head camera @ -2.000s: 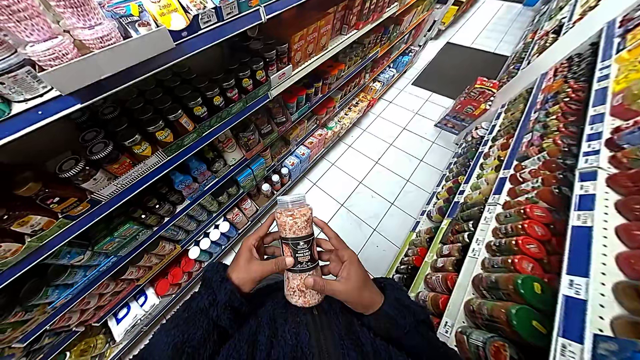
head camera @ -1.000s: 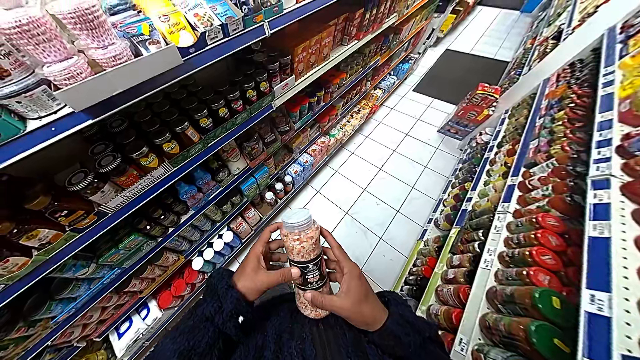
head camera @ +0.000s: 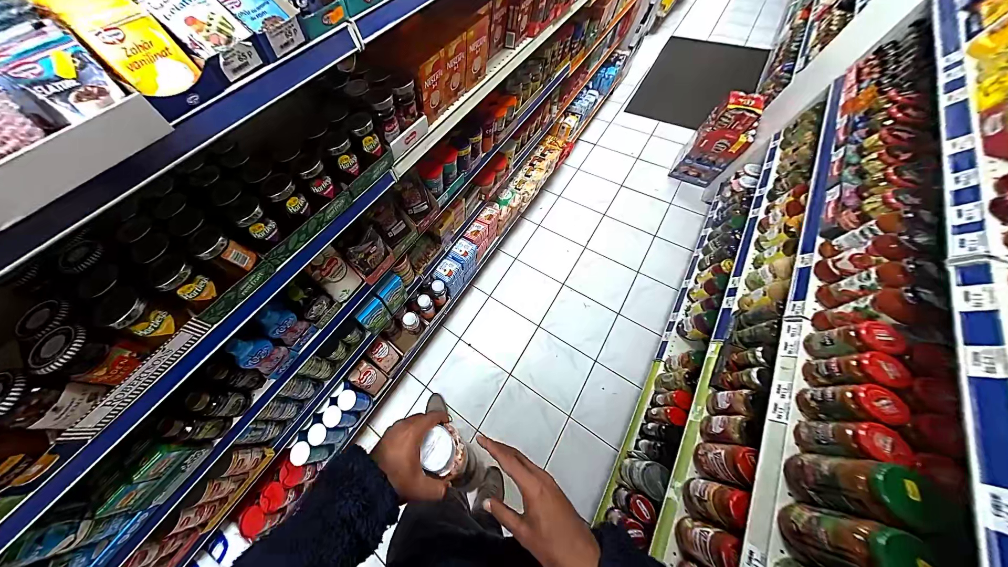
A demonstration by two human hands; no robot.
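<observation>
My left hand [head camera: 411, 457] is closed around a clear jar of pinkish grains [head camera: 441, 452], seen mostly from above by its pale, see-through lid. To the right of the jar, my right hand [head camera: 535, 500] is held with thumb and fingers apart, holding nothing. The jar's label is out of sight. Below the hands, my legs and shoes are partly visible over the tiled floor.
Shelves with jam jars [head camera: 295, 197] and white-capped containers [head camera: 316, 435] run along the left. Sauce jars [head camera: 854, 402] line the right shelves. A floor carton of red packets [head camera: 720, 138] stands by the right shelves, near a dark mat [head camera: 697, 79].
Both hands held the jar upright before me with its label showing. Now my right hand has let go, and the jar is lower in my left hand, top towards me.
</observation>
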